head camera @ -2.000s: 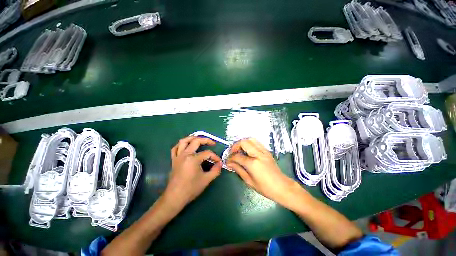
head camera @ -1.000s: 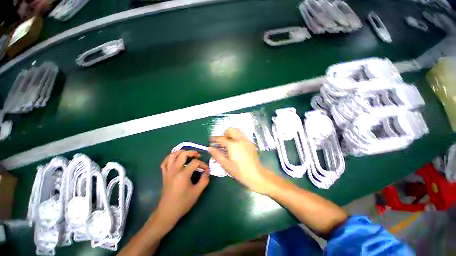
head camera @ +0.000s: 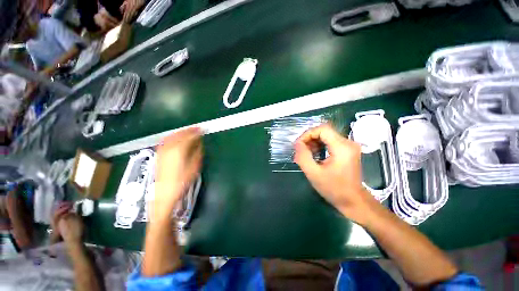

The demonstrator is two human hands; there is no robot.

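My left hand is blurred and covers part of the left heap of white plastic frames; whether it holds anything is unclear. My right hand is at the right side of the pile of thin silvery pins, its thumb and forefinger tips close together; I cannot tell if a pin is between them. A single white frame lies tilted on the green belt beyond the white strip. Two overlapping rows of frames lie just right of my right hand, partly behind it.
Thick stacks of frames stand at the right edge. The white strip crosses behind the pins. More frames lie on the belt. An open cardboard box stands at left, near another person's hand. Other people are at upper left.
The view has turned left. My hands have moved apart, and the frame between them is gone from there. My left hand is now over the left heap. A single frame now shows on the belt ahead.
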